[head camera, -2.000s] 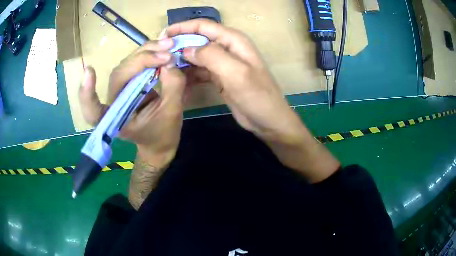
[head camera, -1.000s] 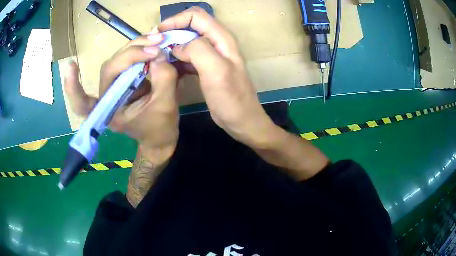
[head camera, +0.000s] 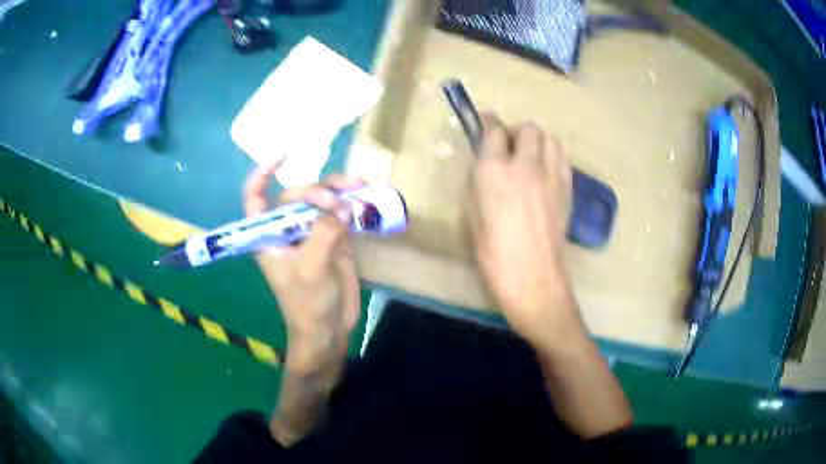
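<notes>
My left hand (head camera: 312, 236) holds the lavender-blue handle shell (head camera: 272, 228), open side up, with its dark tapered tip (head camera: 177, 257) pointing left. Something dark red shows inside the wide right end. My right hand (head camera: 521, 181) is over the cardboard, fingers closed around the lower end of the slim black cover strip (head camera: 464, 111). The strip's upper end sticks out past the fingertips. The dark holding fixture (head camera: 592, 210) lies just right of my right hand, partly hidden by it. The view is blurred.
A blue electric screwdriver (head camera: 716, 208) with a black cord lies at the right of the cardboard box. A dark screw tray (head camera: 525, 27) is at the back. A white paper sheet (head camera: 303, 104) lies left of the box. Lavender shells (head camera: 145, 68) lie at the far left.
The view has turned and shifted left. My right hand has left the shell and moved onto the cover strip. My left hand still holds the shell, now lying more level.
</notes>
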